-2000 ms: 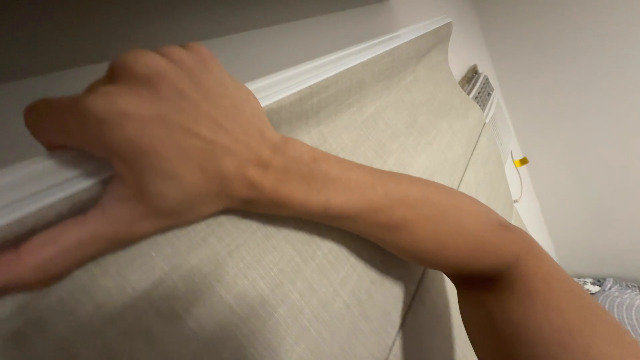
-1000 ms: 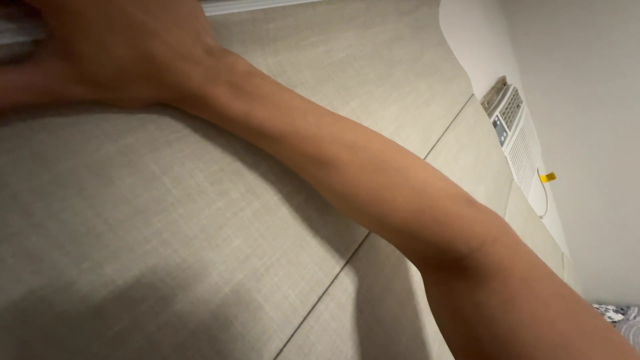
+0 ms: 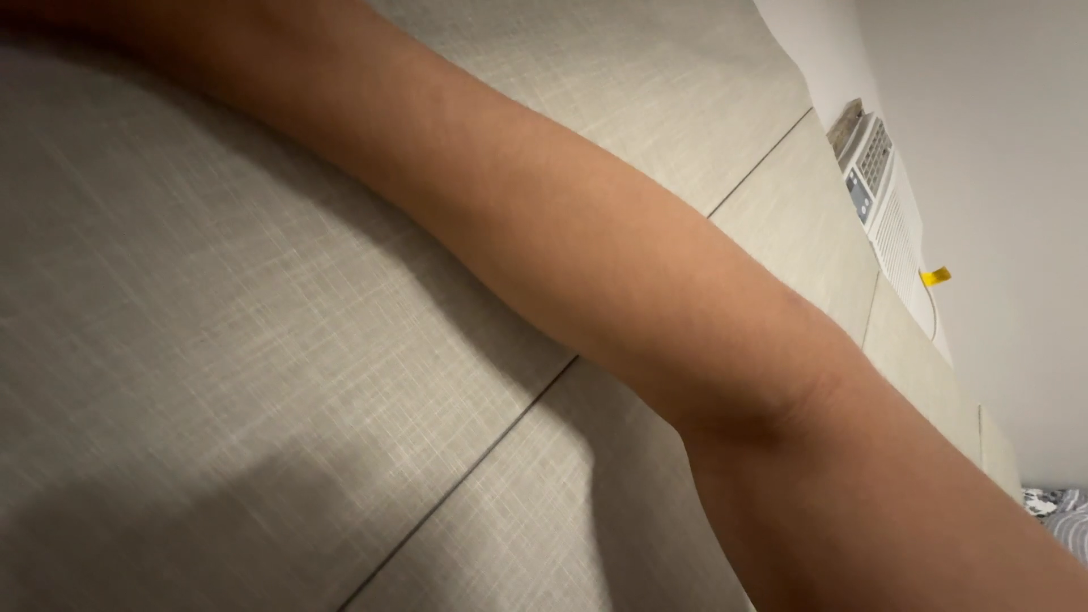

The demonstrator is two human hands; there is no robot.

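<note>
My right arm crosses the head view from the lower right corner to the upper left. My right hand lies beyond the upper left of the frame, so its hold is hidden. Behind the forearm spreads a beige-grey woven fabric window shade (image 3: 323, 357), divided into panels by thin dark seams. The arm casts a shadow on the fabric. My left hand is not in view.
A white air conditioner (image 3: 892, 221) with a grille and control panel sits beyond the shade's right edge. A yellow tag (image 3: 936, 276) hangs near its cord. Patterned cloth (image 3: 1062, 518) shows at the lower right, beside a plain wall (image 3: 1003, 170).
My right hand, earlier on the white rail along the shade's top edge, has gone out of frame at the upper left. The rail is also out of view as the view has shifted.
</note>
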